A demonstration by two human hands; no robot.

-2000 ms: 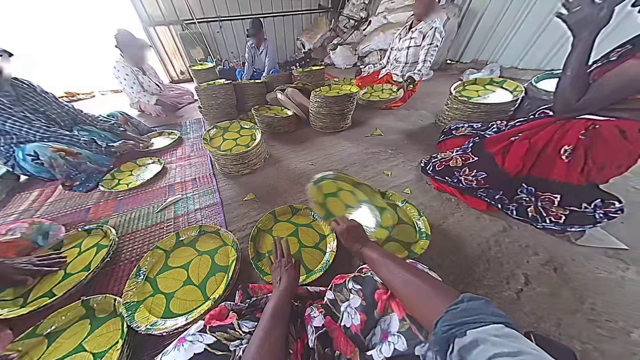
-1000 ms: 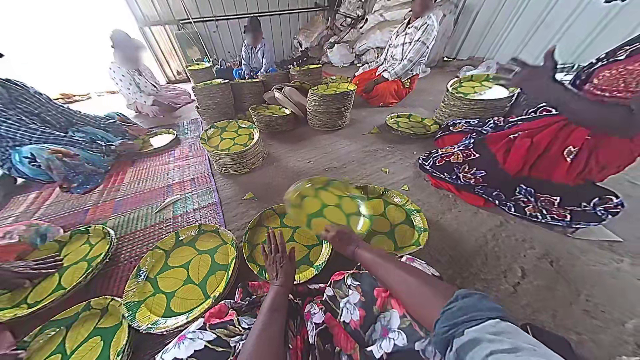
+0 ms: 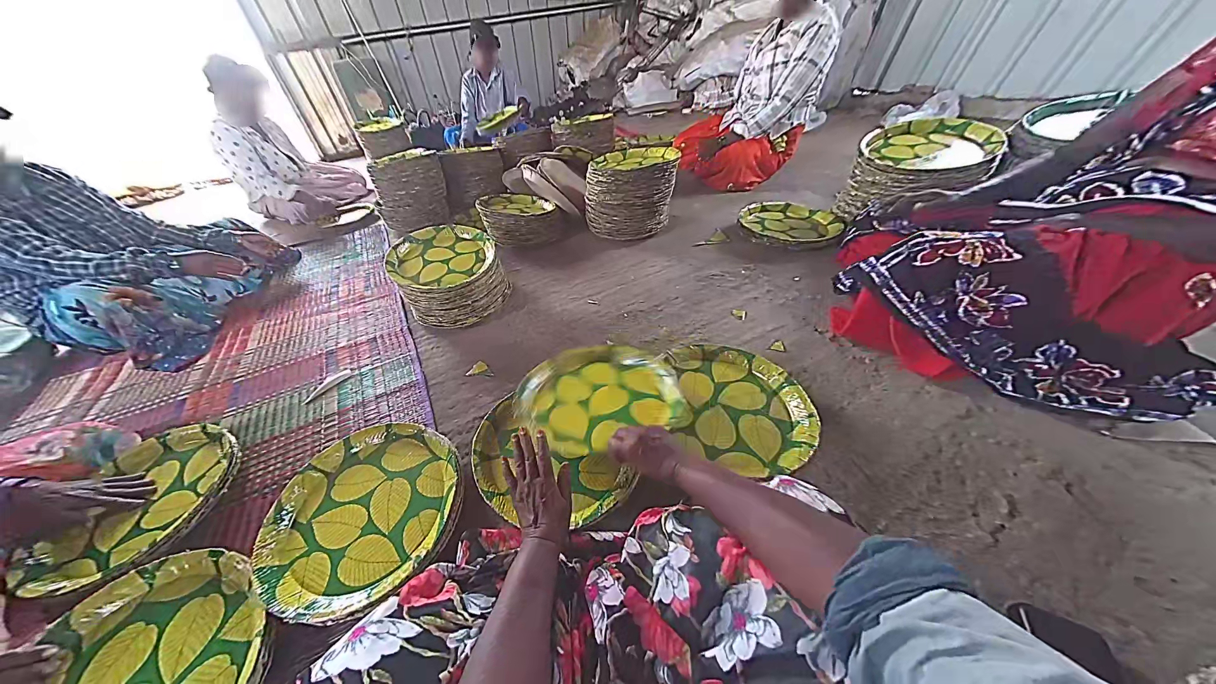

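Note:
My right hand [image 3: 648, 450] grips the near edge of a leaf-patterned green and yellow plate [image 3: 598, 394], which is blurred and held over two others. Fingers apart, my left hand [image 3: 540, 489] lies flat on the near plate [image 3: 494, 465] in front of my lap. Partly under the held plate, to its right, is another round plate [image 3: 750, 418]. Left of my left hand rests a further leaf-patterned plate [image 3: 361, 522]. Floral cloth [image 3: 674, 589] covers my lap.
Tall stacks of plates [image 3: 632, 195] stand farther back, with a shorter stack [image 3: 446, 275] beside the woven mat [image 3: 313, 351]. Co-workers sit at left, back and right. At the left edge a person's hand [image 3: 104, 494] is over more plates. Small scraps [image 3: 480, 369] dot the floor.
The plate in my right hand has moved left from over the right plate to between the two plates. A plate now lies on the floor near the co-worker at right, absent two seconds ago.

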